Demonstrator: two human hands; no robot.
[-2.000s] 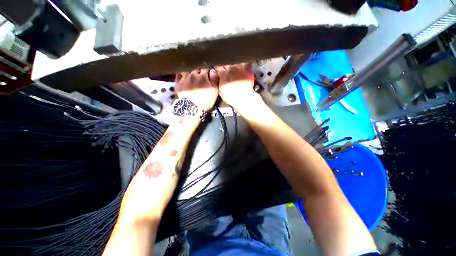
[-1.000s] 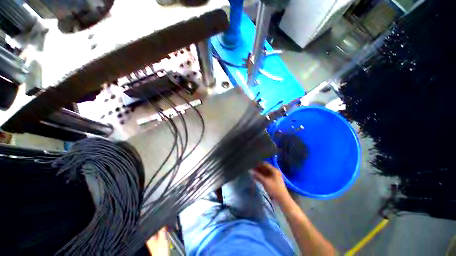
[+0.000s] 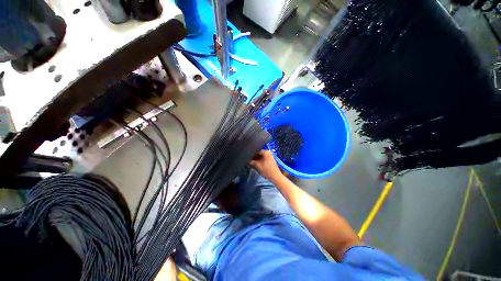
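Note:
A bundle of black cables point(image 3: 192, 184) lies across the table's front edge and the lap, its tips pointing up and right. My right hand point(image 3: 263, 163) is at the bundle's right underside; its fingers are partly hidden, so its grip cannot be told. My left hand point(image 3: 166, 271) is at the bottom edge, mostly hidden by the cables. A slotted silver bar point(image 3: 137, 124) lies on the grey table point(image 3: 189, 107). Several cables run across it into the dark mould area point(image 3: 118, 96) under the press. A thick curved cable hank point(image 3: 77, 208) is at the left.
A round blue tub point(image 3: 324, 140) with small black pieces stands right of the table. A blue side shelf point(image 3: 250, 68) with a metal post is behind. A dense mass of hanging black cables point(image 3: 412, 82) is at the upper right. The white press plate point(image 3: 71, 44) overhangs the upper left.
Both hands have come back from the mould to the bundle at the lap. The view has swung right. The mould area, bar and several cables are now uncovered by the hands.

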